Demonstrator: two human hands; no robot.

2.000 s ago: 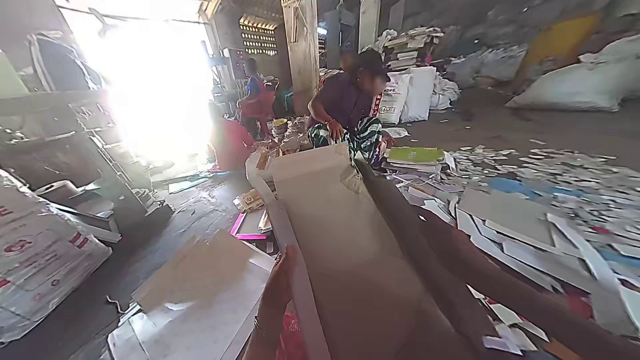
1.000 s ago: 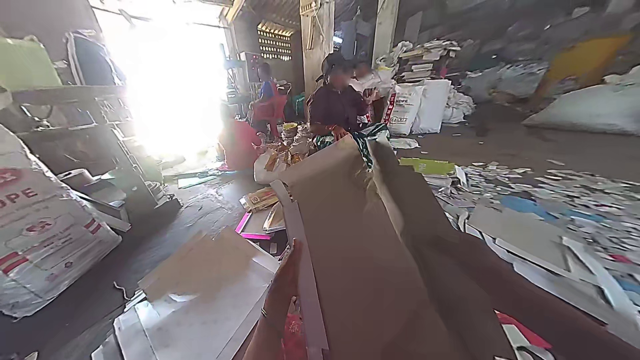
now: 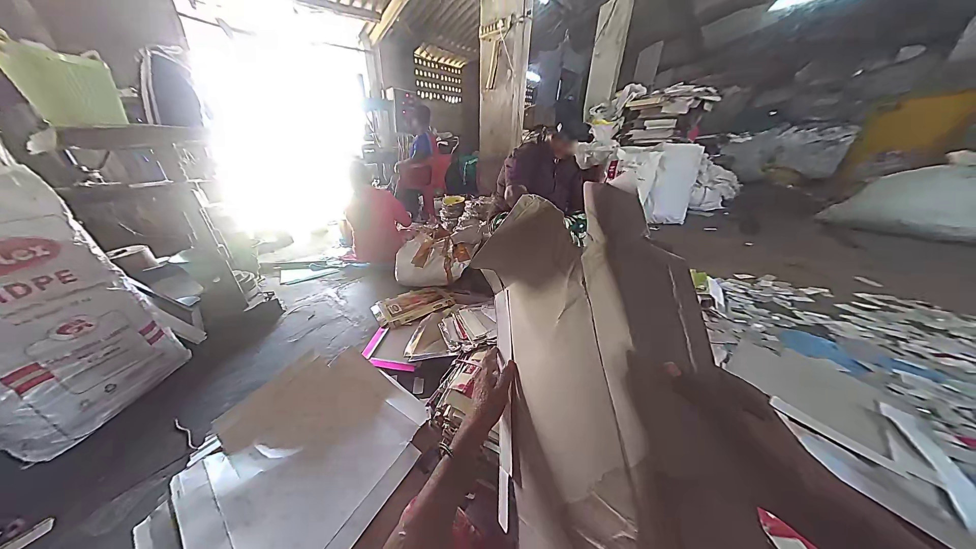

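A large creased brown cardboard sheet [image 3: 564, 343] stands upright in front of me, its top edge bent and uneven. My left hand [image 3: 492, 393] grips its left edge, with a thin band at the wrist. On the sheet's shaded right part rests my right hand [image 3: 675, 385]; its fingers are dark and blurred, so its hold is unclear. Left of the sheet lies a stack of flat cardboard sheets [image 3: 305, 450]. Just beyond my left hand are bundled flattened cartons [image 3: 465, 381] and a pile of printed card pieces [image 3: 415, 305].
A large printed woven sack [image 3: 76, 328] stands at the left by a wooden shelf [image 3: 137, 137]. Paper scraps [image 3: 854, 335] and flat boards [image 3: 831, 396] cover the floor at right. A person in dark clothing [image 3: 541, 171] sits beyond the sheet; a person in red [image 3: 374, 221] sits farther left.
The cardboard sheet's top has folded and split into two raised parts, where it was flatter before. My left hand stays at its left edge. The view has shifted somewhat.
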